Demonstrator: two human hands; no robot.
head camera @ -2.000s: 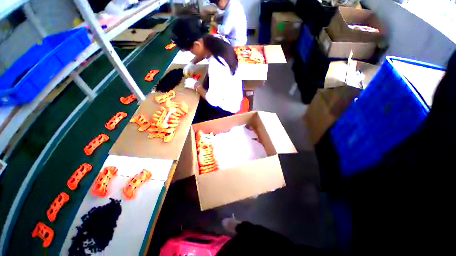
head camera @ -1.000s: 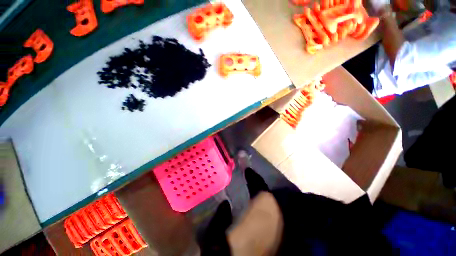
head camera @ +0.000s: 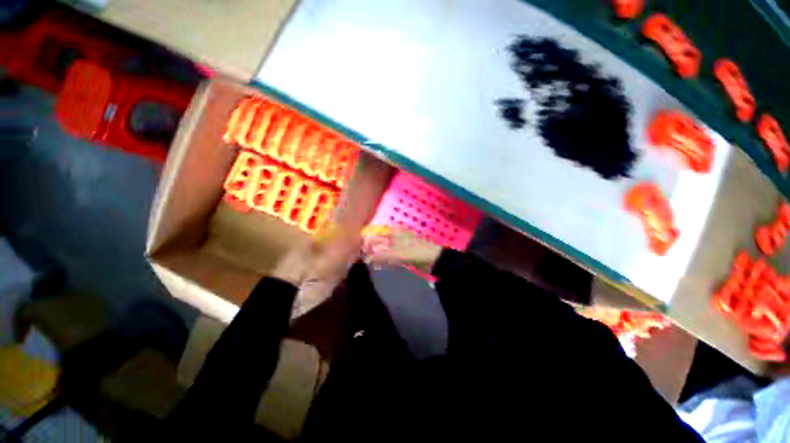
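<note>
An open cardboard carton [head camera: 178, 169] stands below the white table [head camera: 381, 78], with orange plastic housings [head camera: 290, 138] packed in two rows in its upper part. My left hand [head camera: 325, 261] is over the carton's right side, blurred, with yellow on a fingertip. My right hand [head camera: 400, 246] is just right of it, in front of the pink basket [head camera: 429, 212], also with yellow at a finger. The two hands are close together. Blur hides whether either holds anything. A heap of small black pads [head camera: 589, 117] lies on the table, with two orange housings [head camera: 650, 216] beside it.
Orange housings lie spaced on the green conveyor [head camera: 702, 95]. An orange housing pile [head camera: 754, 298] sits on cardboard at right. Another carton [head camera: 667, 355] and a person's pale garment [head camera: 736, 415] are at lower right. A large red object [head camera: 87, 95] is on the floor at left.
The view has swung toward the carton, so the table and black pads now show at upper right. Both of my hands have come into view near the carton.
</note>
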